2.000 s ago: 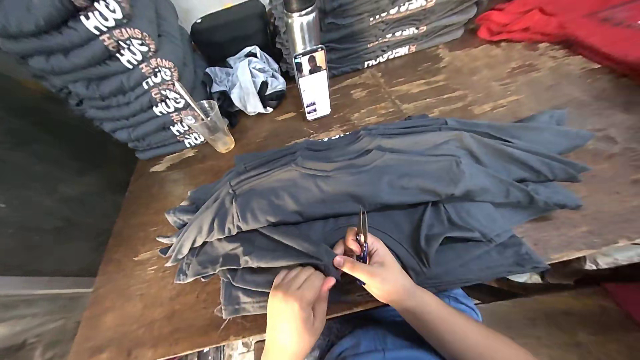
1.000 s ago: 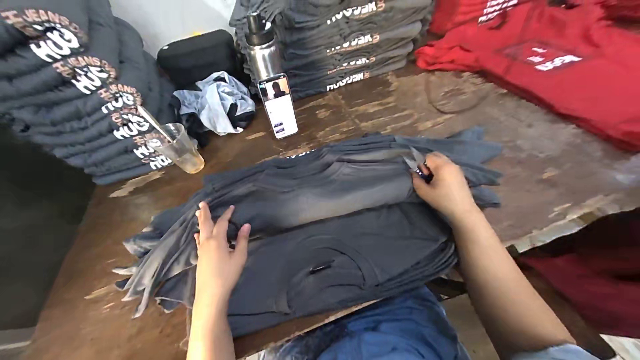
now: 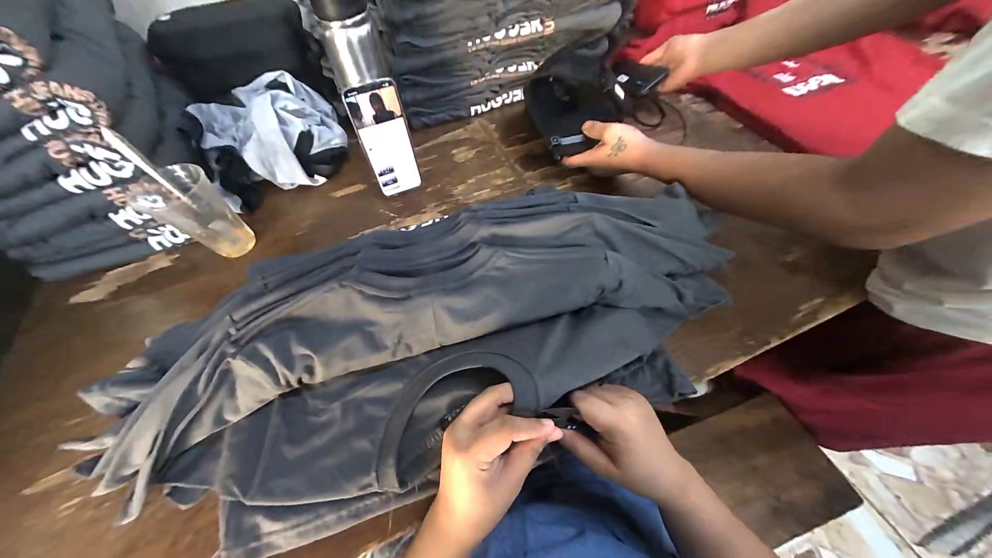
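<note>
A pile of dark grey T-shirts (image 3: 333,325) lies overlapped on the wooden table, the nearest with its round neckline (image 3: 395,418) toward me. At the right side of that neckline my left hand (image 3: 492,449) pinches the shirt's edge between thumb and fingers. Close beside it, my right hand (image 3: 620,438) is closed around small dark thread snips (image 3: 564,418), whose blades lie at the fabric between the two hands. The handles are mostly hidden by my fingers.
Folded printed shirts (image 3: 70,155) stand stacked at left, near a tilted plastic cup (image 3: 205,217). A phone (image 3: 384,139) leans on a steel bottle (image 3: 353,50). At right, another person's hands (image 3: 620,147) hold a black pouch (image 3: 570,101) and a dark device (image 3: 639,77) beside red shirts (image 3: 837,85).
My hands have come together at the near shirt's neckline; one second ago they were apart on the pile. Another person's arms have entered from the right with a black pouch.
</note>
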